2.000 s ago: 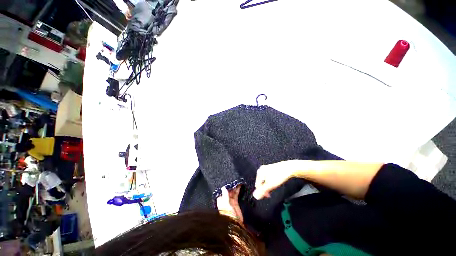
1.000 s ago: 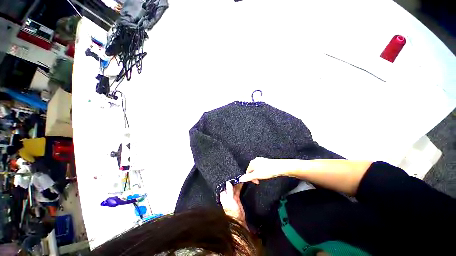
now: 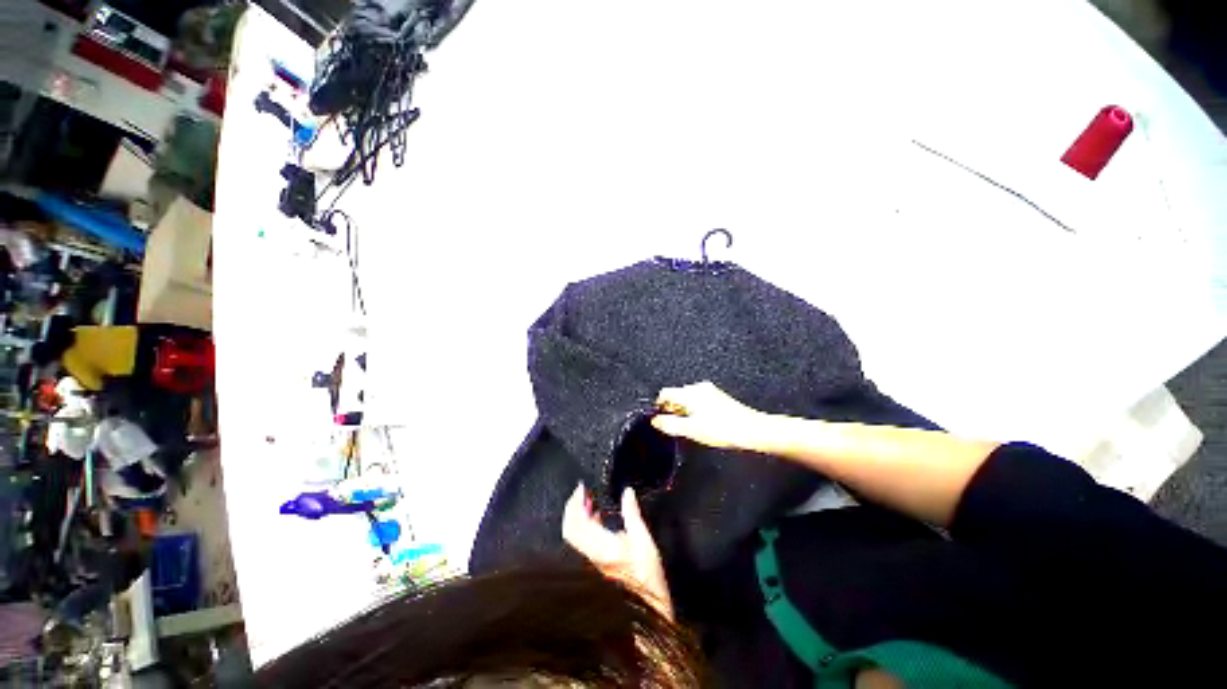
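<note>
A dark tweed jacket lies on the white table, with a hanger hook standing out at its neck. One sleeve is folded across the front, its trimmed sleeve cuff open towards me in a round, dark opening. My right hand pinches the upper rim of the cuff. My left hand is at the lower rim, thumb and finger apart on either side of the edge; whether it grips the cloth is unclear. Hair covers the bottom edge of the view and part of my left wrist.
A red thread cone and a thin dark line are at the far right. Black hangers and dark cloth lie at the far left. A purple tool, blue items and cables line the left table edge. Cluttered goods stand beyond it.
The cuff has been raised and opened into a round hole. My right hand has moved up along its rim. My left hand has shifted below the cuff, its fingers spread. The view has shifted slightly.
</note>
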